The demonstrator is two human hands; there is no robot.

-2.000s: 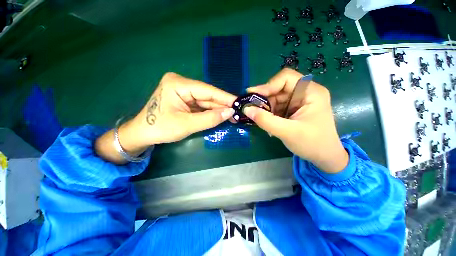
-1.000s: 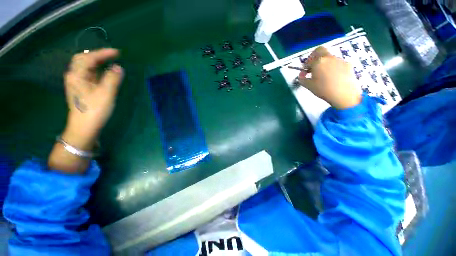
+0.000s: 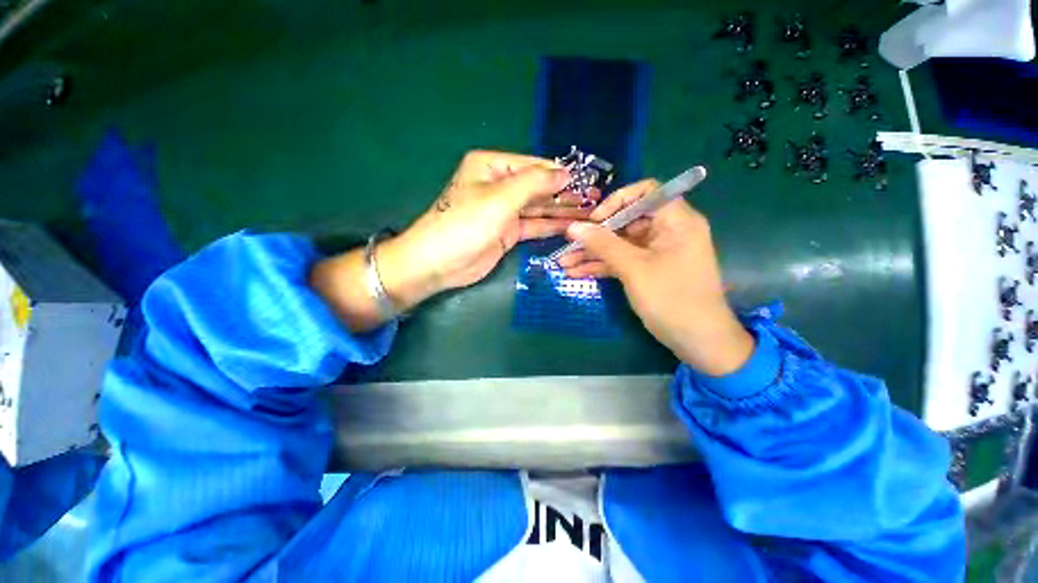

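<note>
My left hand (image 3: 484, 222) holds a flex circuit part (image 3: 583, 173), small, black and many-armed, between thumb and fingers. My right hand (image 3: 660, 256) grips silver-grey tweezers (image 3: 672, 191) like a pen; their tip points down-left over the near end of the blue carrier sheet (image 3: 569, 298). The blue sheet lies on the green belt under both hands, its middle hidden by them. Whether the tweezer tip touches the sheet or holds a piece cannot be told.
Rows of flex parts (image 3: 809, 93) lie on the belt at upper right. A white sheet (image 3: 950, 285) with more parts is at right, with white strips and a white wipe (image 3: 977, 32) above it. A grey-white box (image 3: 57, 342) stands at left. A metal rail (image 3: 512, 421) runs in front.
The right hand has come back from the white sheet to the blue sheet. The left hand has moved in from the left and now holds a flex part. The view has turned back left.
</note>
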